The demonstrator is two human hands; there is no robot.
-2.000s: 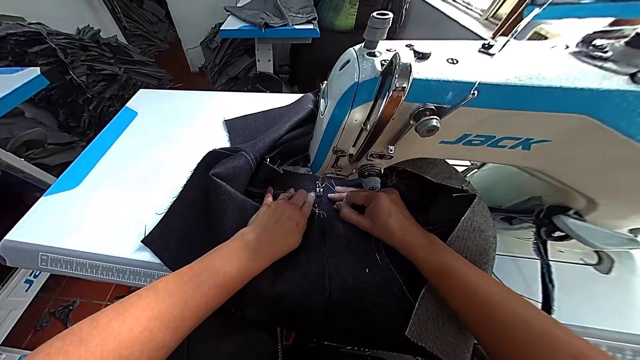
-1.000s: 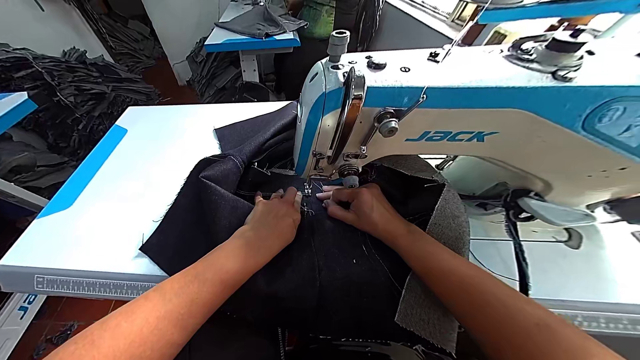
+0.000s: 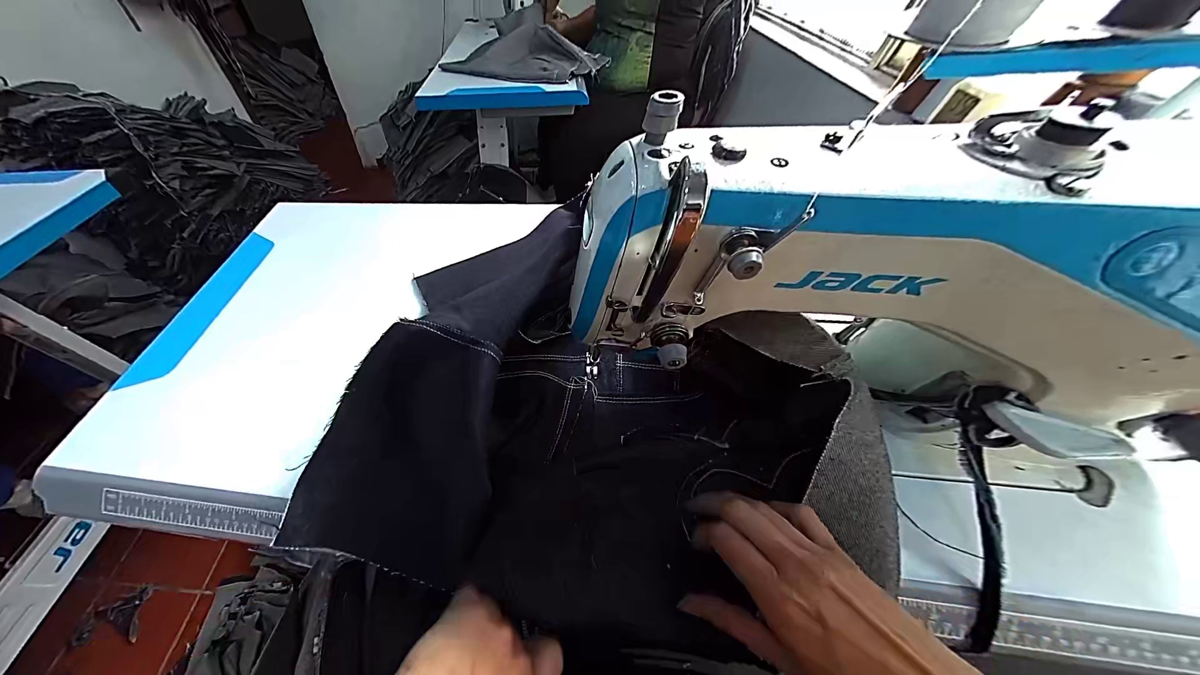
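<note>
A dark denim garment [image 3: 581, 487] with light stitching lies across the sewing table and under the presser foot [image 3: 592, 364] of a white and blue Jack sewing machine [image 3: 844, 225]. Near the bottom edge, my left hand [image 3: 478, 642] is on the lower part of the cloth; it is blurred and partly cut off, and its fingertips do not show clearly. To the right, my right hand [image 3: 787, 572] rests on the denim with its fingers spread, beside the folded grey underside [image 3: 853, 469]. Stitched seams and loose threads show close to the foot.
The white table [image 3: 356, 281] has a ruler strip [image 3: 187, 516] on its front edge. Piles of dark cloth [image 3: 141, 178] lie at the left. Behind stands another table [image 3: 506, 94] with grey fabric, and a person in green [image 3: 625, 47]. A dark strip [image 3: 980, 534] hangs at the right.
Both hands have moved from beside the presser foot toward the front of the cloth and farther apart. The stitched seam near the foot is now uncovered.
</note>
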